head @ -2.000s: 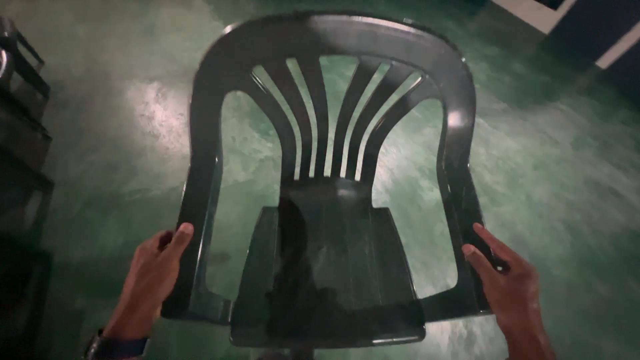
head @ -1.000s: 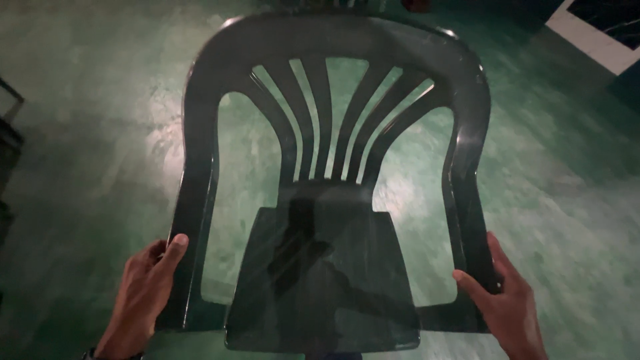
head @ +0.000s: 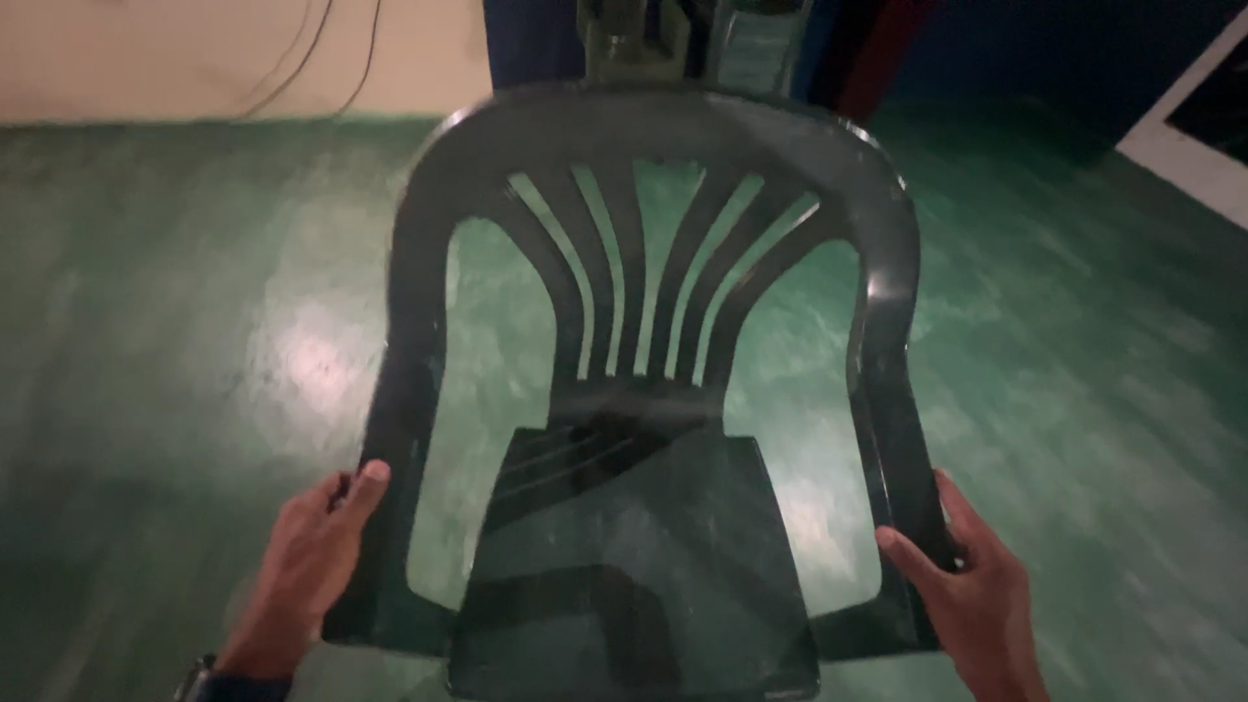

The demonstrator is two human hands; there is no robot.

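Note:
A dark green plastic armchair faces me, its slatted backrest away from me and its seat nearest. My left hand grips the outer edge of the armrest on the left, thumb on top. On the other side, my right hand holds the right armrest, its thumb over the inner edge and its fingers outside. The chair's legs are hidden beneath the seat. A watch or band shows at my left wrist.
Green floor surrounds the chair. Beyond the backrest stand objects too dim to name. A pale wall with hanging cables is at the back left; a white-framed panel is at the right.
The view has swung, bringing the pale wall and cables into sight behind the chair. Both hands have stayed on the armrests. The dark furniture seen at the left earlier is out of view.

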